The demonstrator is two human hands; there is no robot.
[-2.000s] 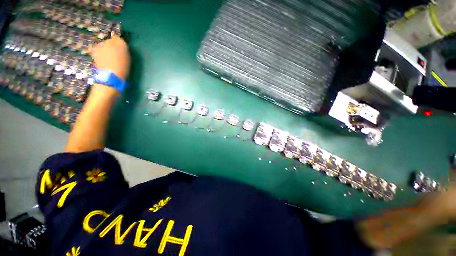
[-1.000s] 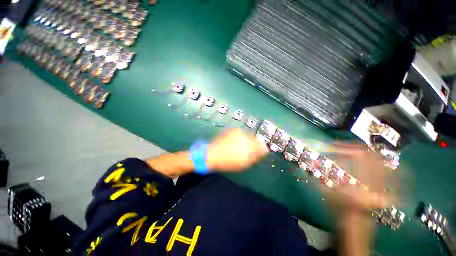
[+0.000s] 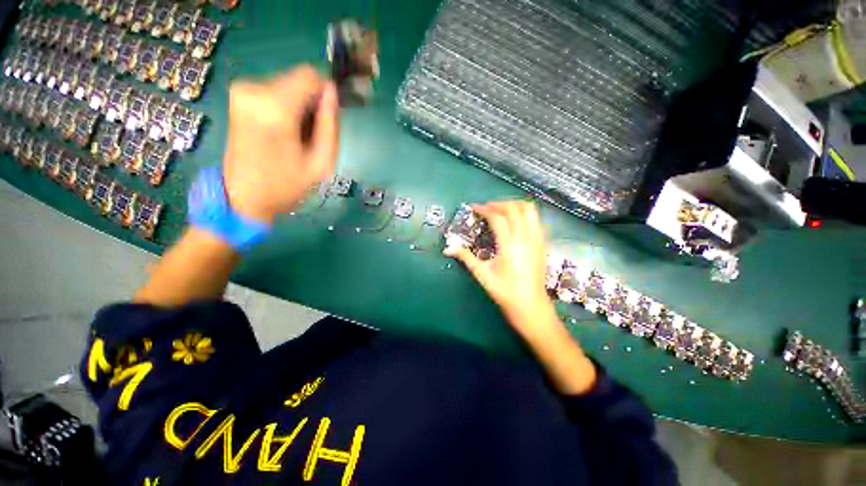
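My left hand (image 3: 275,142), with a blue wristband, is raised over the left of the mat. It holds a blurred circuit board (image 3: 352,62) at its fingertips. My right hand (image 3: 513,252) has its fingers around a board (image 3: 468,233) at the left end of the row of joined modules (image 3: 646,316). The fingers hide part of the row. Small wired components (image 3: 404,206) with thin wire tails lie spaced out in a line between my hands.
Rows of circuit boards (image 3: 119,114) cover the mat's left end. A wide stack of clear ribbed trays (image 3: 541,104) lies at the back. Right of it stand a silver-white box (image 3: 760,142) and loose metallic parts (image 3: 724,264). A short module row (image 3: 818,364) lies far right. Tiny bright specks dot the mat.
My left hand has moved from the module row up and left, and now holds a board. My right hand has moved left along the row and closed around the end board.
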